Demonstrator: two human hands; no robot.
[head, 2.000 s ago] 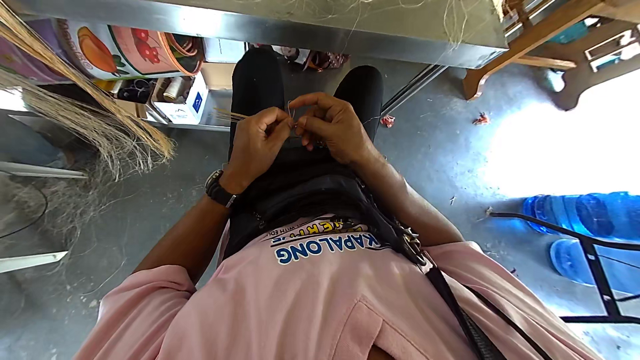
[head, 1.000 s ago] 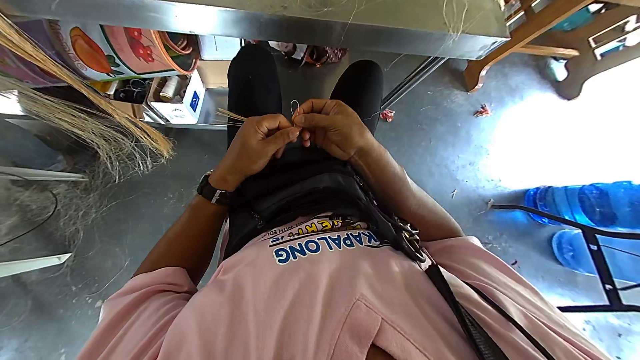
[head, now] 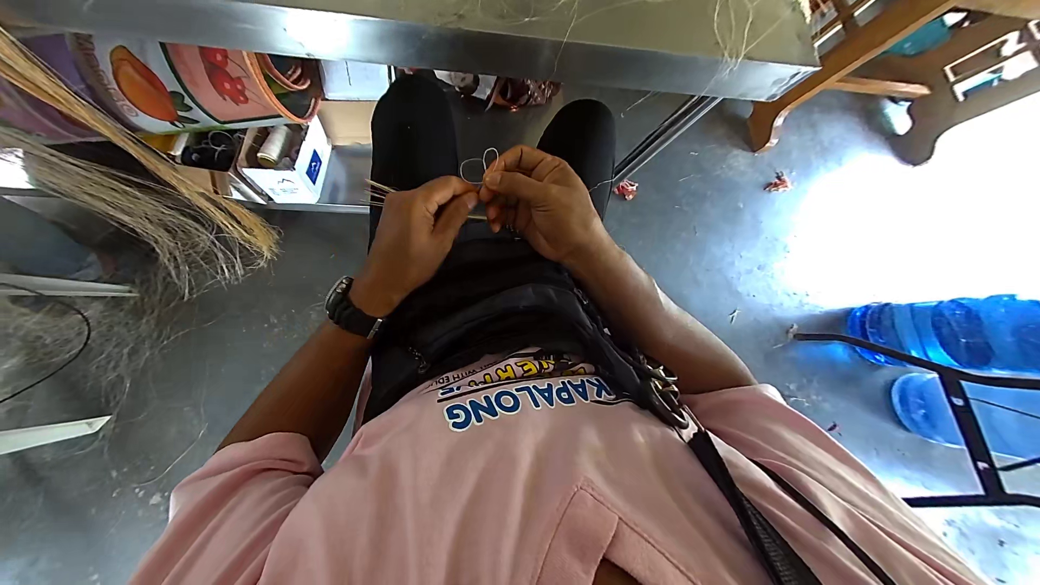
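Observation:
Over my lap, my left hand (head: 414,240) pinches some thin straw-coloured fibre strands (head: 379,193), whose ends stick out to the left past its knuckles. My right hand (head: 546,199) is close beside it, thumb and forefinger pressed together on a thin pale strand (head: 472,170). This strand stands up in small loops between the two hands. The fingertips of both hands nearly meet, and what lies between them is partly hidden.
A metal-edged table (head: 487,42) with loose fibres lies ahead. Long fibre bundles (head: 146,138) hang at left, near a printed bucket (head: 187,85) and a box with thread spools (head: 286,166). Blue water jugs (head: 951,333) and a black metal frame (head: 959,406) are at right.
The pale strand, one narrow upright loop a second ago, now shows two loops. Both hands stay close together over my lap, with the fingers shifted slightly.

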